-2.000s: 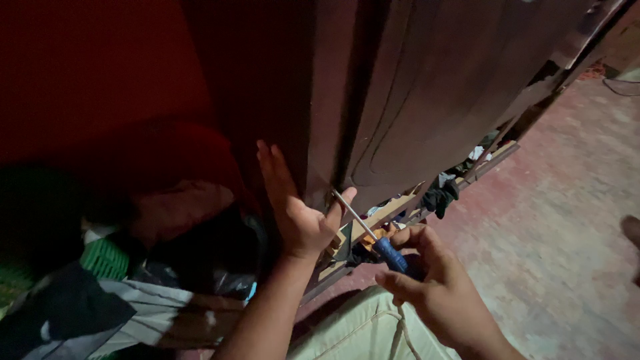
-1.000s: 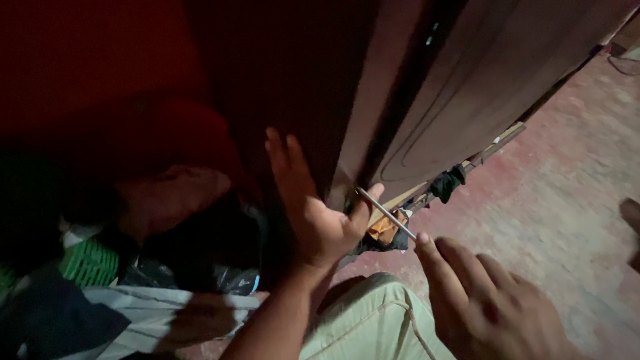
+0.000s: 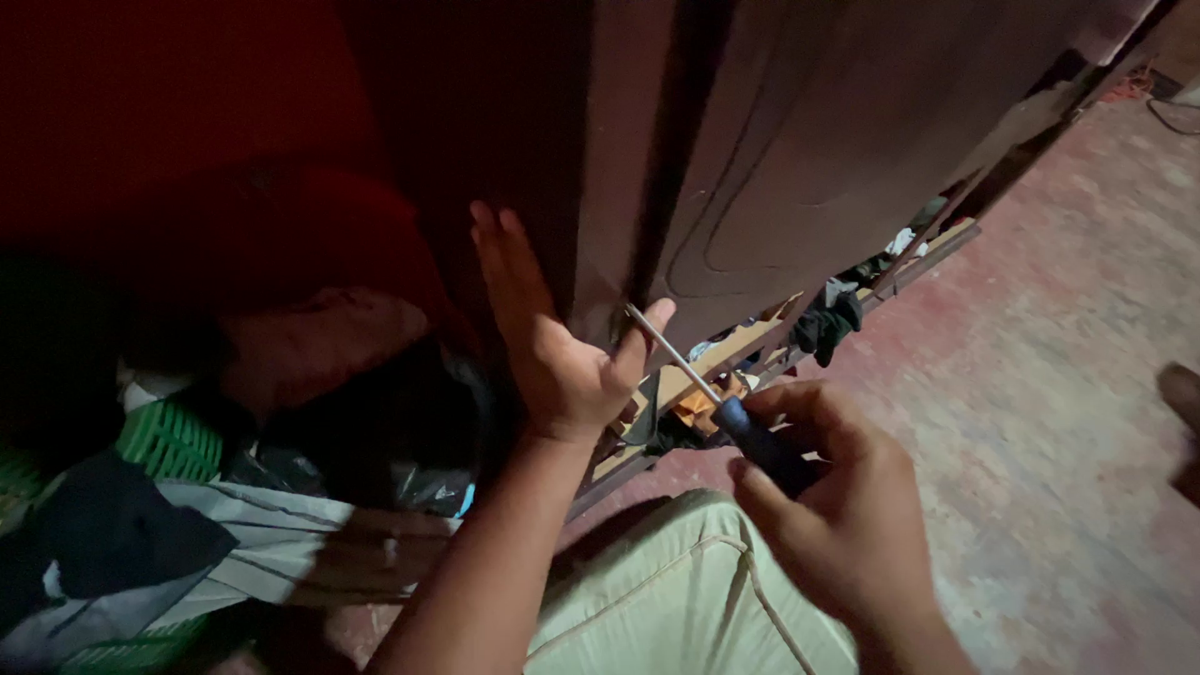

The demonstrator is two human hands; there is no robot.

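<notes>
My right hand (image 3: 844, 497) grips the dark blue handle of a screwdriver (image 3: 689, 370). The screwdriver's metal shaft points up and left, and its tip meets the edge strip of a dark brown cabinet panel (image 3: 614, 187), beside my left thumb. My left hand (image 3: 572, 366) lies flat against the cabinet's corner with its fingers spread upward and its thumb out toward the tip. Whether a screw sits under the tip cannot be made out. A line-shaped groove runs along the cabinet's wider face (image 3: 806, 169).
Clothes (image 3: 825, 323) hang out of the cabinet's open bottom frame (image 3: 928, 253). At the left are a green plastic basket (image 3: 169, 441), a black plastic bag (image 3: 281, 469) and a grey cloth (image 3: 272, 534). A person's foot (image 3: 1181, 394) shows on the floor at the right edge.
My right hand's hold on the screwdriver has changed: a second ago the handle was hidden under the fingers, and now it shows between thumb and fingers. My left hand stays against the cabinet.
</notes>
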